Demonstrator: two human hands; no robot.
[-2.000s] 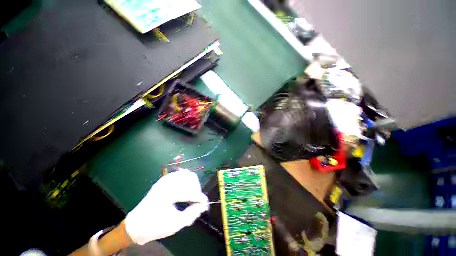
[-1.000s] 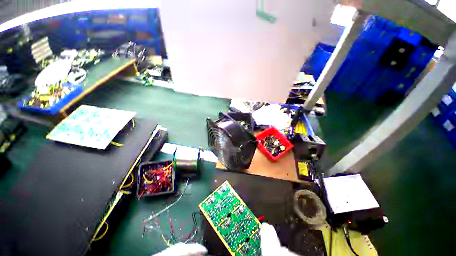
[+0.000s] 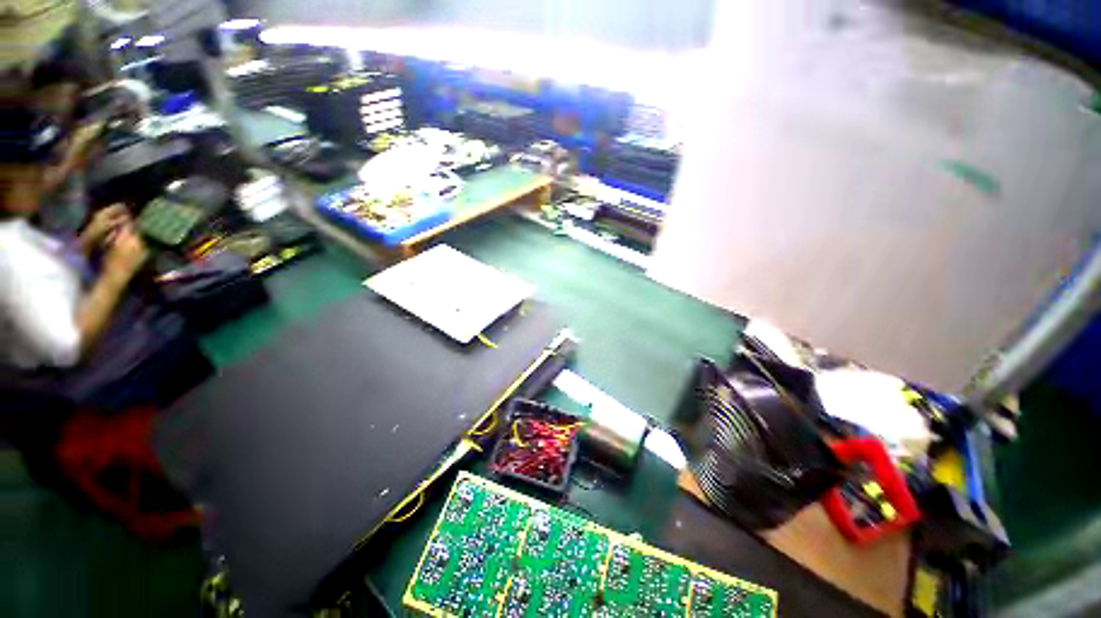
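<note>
A green PCB panel (image 3: 568, 561) with yellowish edges lies or is held at the bottom centre, its face with small parts and shiny joints towards me. Its lower edge is cut off by the picture. Neither of my hands shows in the head view, so I cannot tell what holds the panel. The wire tray (image 3: 537, 447), a small black box of red wires, stands just behind the panel. The solder spool (image 3: 613, 435) is beside the tray on its right.
A black sheet (image 3: 350, 398) covers the left, with a pale panel (image 3: 450, 292) on it. A black fan (image 3: 761, 441) and red component bin (image 3: 872, 489) stand right. A blue bin (image 3: 386, 215) is behind. A person (image 3: 48, 290) works at far left. A white panel stands behind.
The view has swung left, bringing in the person at the left. The PCB panel has turned from steep to nearly crosswise and looks larger. My gloved hands have left the picture.
</note>
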